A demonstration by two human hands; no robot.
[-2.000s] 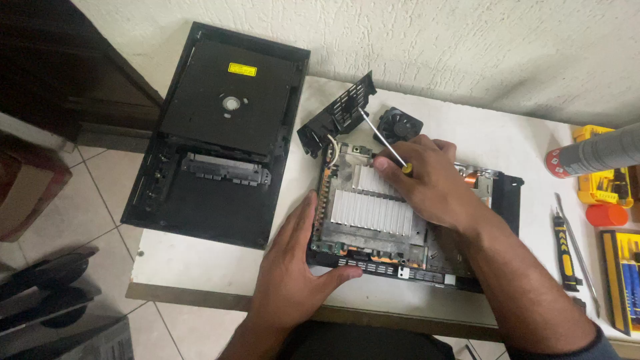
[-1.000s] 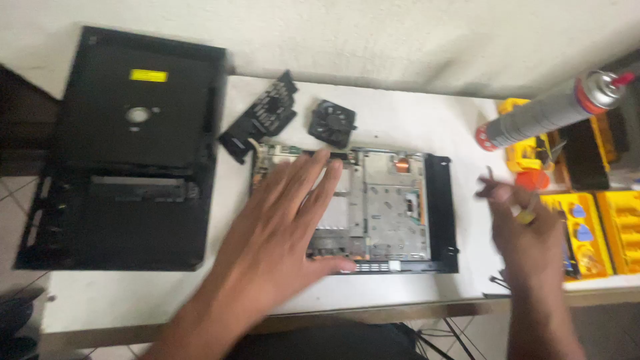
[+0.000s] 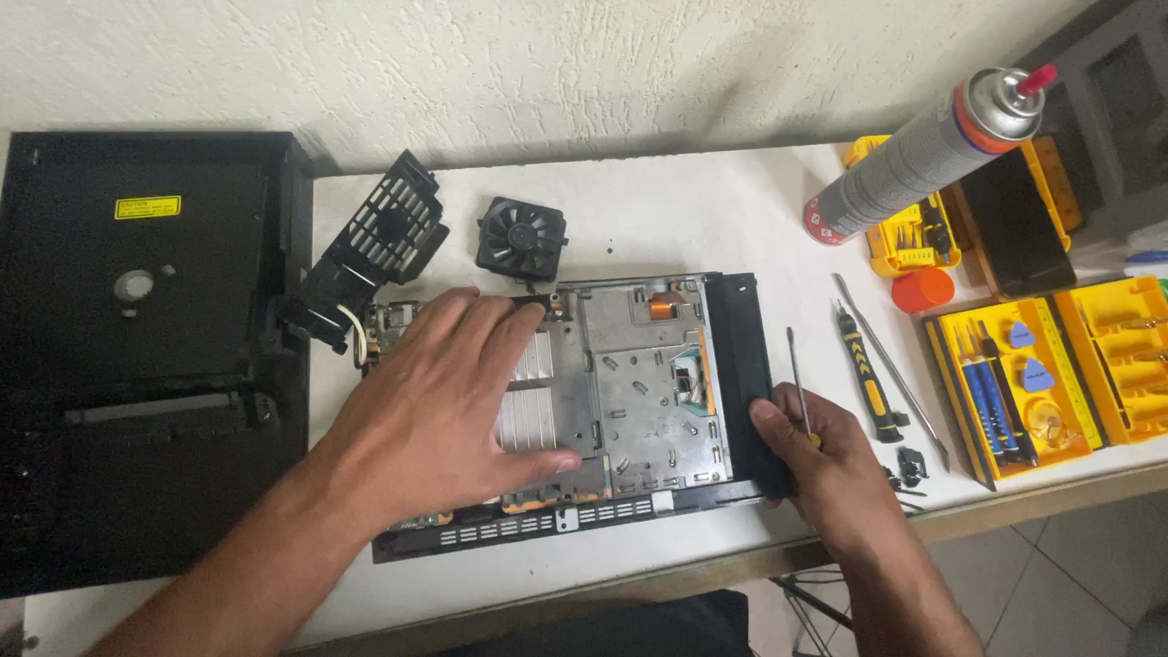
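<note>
An opened electronic device chassis (image 3: 639, 383) lies flat on the white table, its metal shield plate and ribbed heatsink (image 3: 526, 418) exposed. Spread across its left part is my left hand (image 3: 433, 401), fingers apart, resting on it. My right hand (image 3: 821, 447) grips the black right edge of the chassis and also holds a small screwdriver (image 3: 797, 374), its shaft pointing up and its yellow handle mostly hidden in the fingers. Behind the chassis sits a black cooling fan (image 3: 522, 239). A black vented plastic bracket (image 3: 383, 237) leans at the chassis' back left corner, near a white cable (image 3: 352, 330).
A large black cover (image 3: 182, 292) lies at the left. To the right are a precision screwdriver (image 3: 867, 372), a metal pry tool (image 3: 890, 365), small black parts (image 3: 911, 465), an aerosol can (image 3: 912, 164), its orange cap (image 3: 922, 290), yellow tool cases (image 3: 1031, 392) and a phone (image 3: 1017, 228).
My right hand, raised right of the chassis one second ago, now grips its right edge. The screwdriver pointed into the chassis' back area two seconds ago. My left hand moved from the front left edge onto the chassis.
</note>
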